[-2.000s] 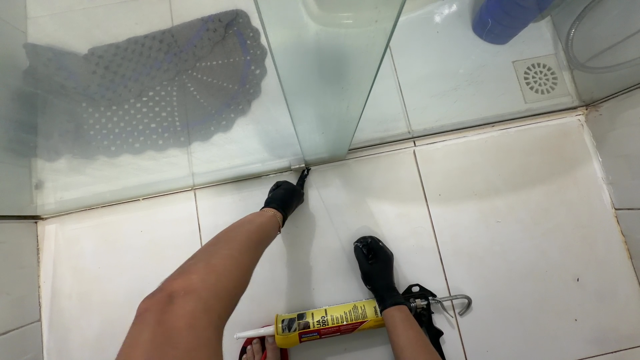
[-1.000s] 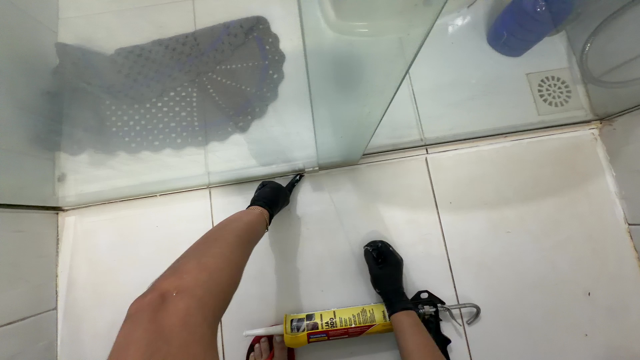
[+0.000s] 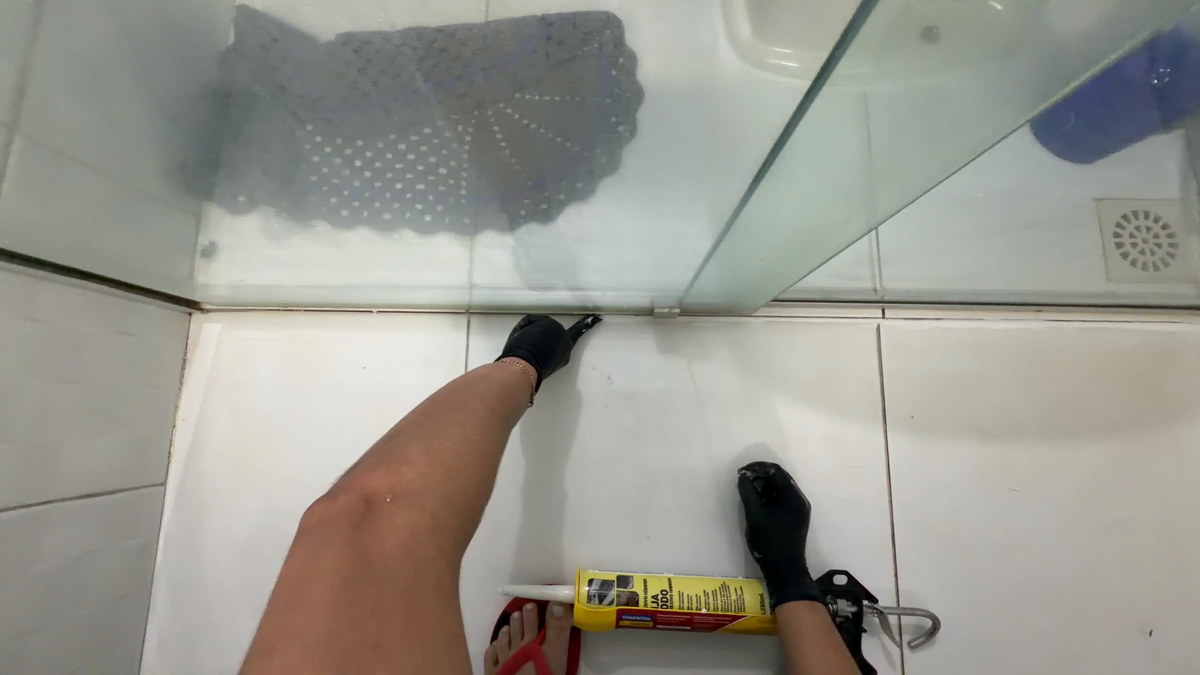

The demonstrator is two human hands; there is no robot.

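My left hand (image 3: 542, 344), in a black glove, has one finger stretched out, its whitish-smeared tip at the seam (image 3: 422, 310) between the glass panel (image 3: 572, 253) and the white floor tiles. Over the tiles at lower right, my right hand (image 3: 774, 525) wears a black glove too, its fingers curled in and smeared white; no object shows in it. Below its wrist lies a yellow Tramontina sealant cartridge (image 3: 675, 603) with a white nozzle, in a black caulking gun (image 3: 848, 591) with a hooked metal rod. The right forearm hides part of the gun.
A red flip-flop (image 3: 497, 630) on a foot is by the nozzle. Behind the glass lie a grey perforated bath mat (image 3: 450, 131) and a floor drain (image 3: 1145, 240); a blue container (image 3: 1106, 103) stands at upper right. A tiled wall (image 3: 84, 394) rises at left.
My left fingertip has moved left along the glass base, away from the small clip near the panel edge. My right hand stays curled above the cartridge. The view has turned somewhat.
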